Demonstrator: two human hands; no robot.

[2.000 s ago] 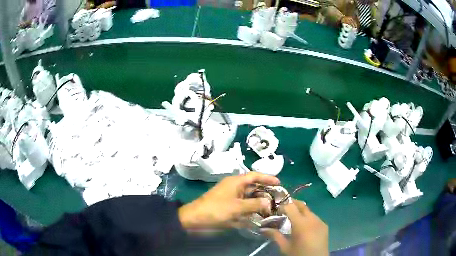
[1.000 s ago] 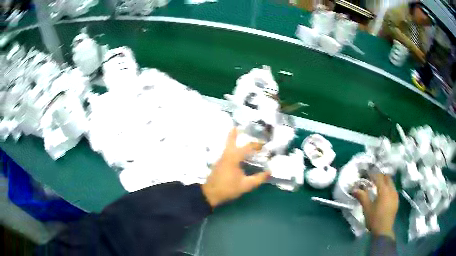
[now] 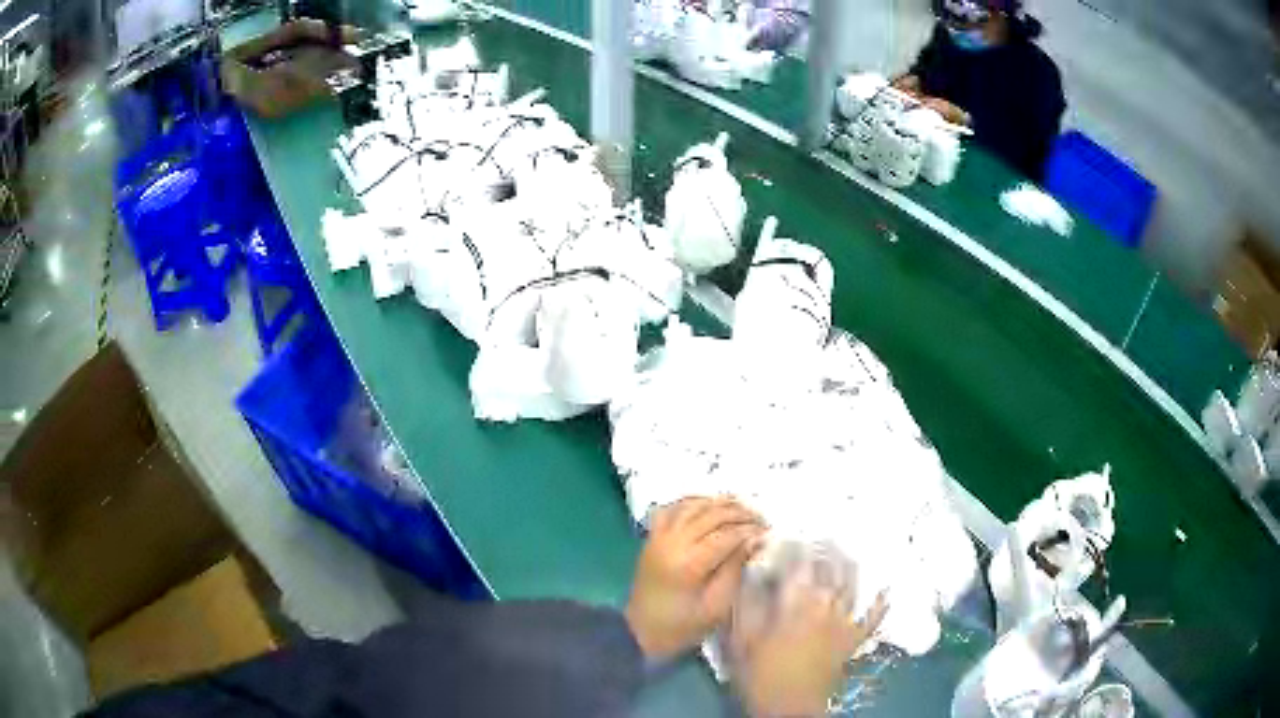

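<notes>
A large heap of small white plastic parts (image 3: 786, 435) lies on the green bench. My left hand (image 3: 695, 575) is at the near edge of the heap, fingers bent over the white parts. My right hand (image 3: 800, 631) is close beside it on the right, blurred, with its fingers at the same edge. A pale, blurred shape shows at the right fingertips. Whether either hand grips a part cannot be told. White camera bodies (image 3: 1046, 652) with wires stand right of the heap.
Clustered white camera units (image 3: 562, 337) with black cables stand beyond the heap to the left. A blue bin (image 3: 344, 463) and brown carton (image 3: 127, 519) are left of the bench. A green conveyor (image 3: 927, 281) runs behind. A masked person (image 3: 990, 84) sits across it.
The view has swung left. My right hand has left the white camera body at the right and is now beside my left hand. Both are at the heap.
</notes>
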